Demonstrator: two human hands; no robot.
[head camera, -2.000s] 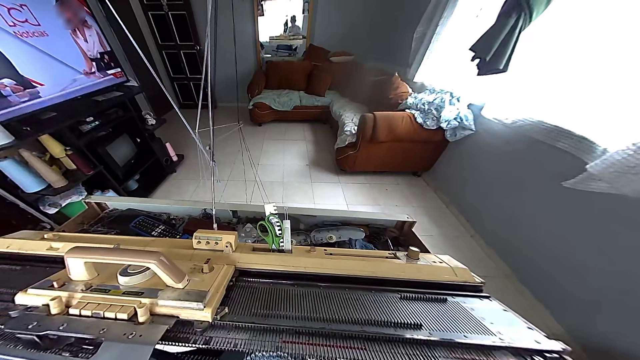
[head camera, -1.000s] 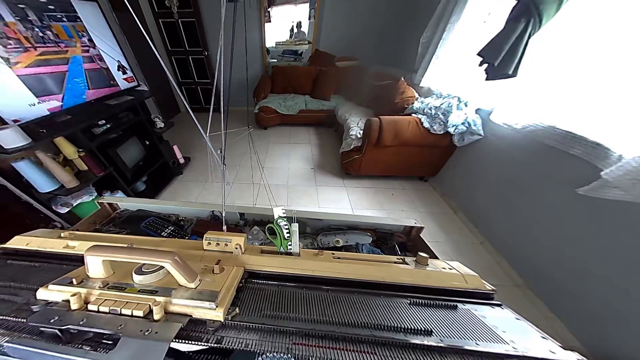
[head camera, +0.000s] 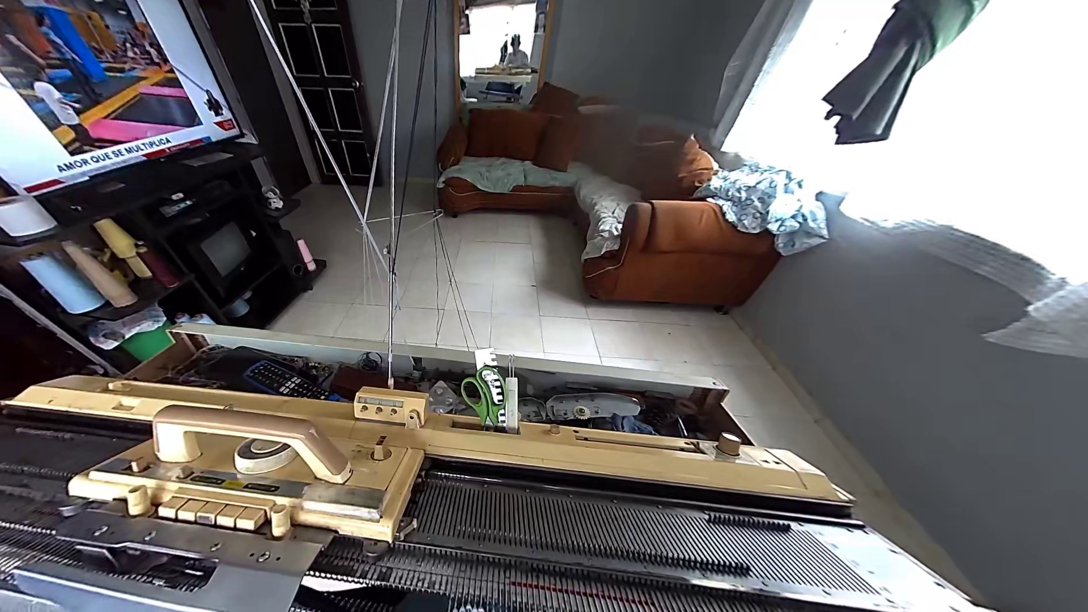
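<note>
Neither my left hand nor my right hand shows in the head view. Across the lower part lies a knitting machine with a beige rear rail (head camera: 646, 467). Its carriage (head camera: 246, 476), with a brown-topped handle (head camera: 246, 422), sits at the left on the needle bed (head camera: 595, 518). A row counter (head camera: 390, 405) is mounted behind the carriage. Green-handled scissors (head camera: 484, 396) stand upright in the rail beside a white toothed tool. Yarn strands (head camera: 392, 255) run down from above toward the machine. Dark needles stick out in a row at the right.
Behind the machine, a long open tray (head camera: 544, 357) holds a remote control (head camera: 289, 380) and assorted parts. Yarn cones (head camera: 100, 274) stand on the black shelving at left, under a television (head camera: 110, 85). An orange sofa (head camera: 688, 246) and a grey wall (head camera: 918, 408) are farther off.
The picture on the television is different. The view has shifted slightly; the carriage stays at the left of the machine, and no hand appears in any frame.
</note>
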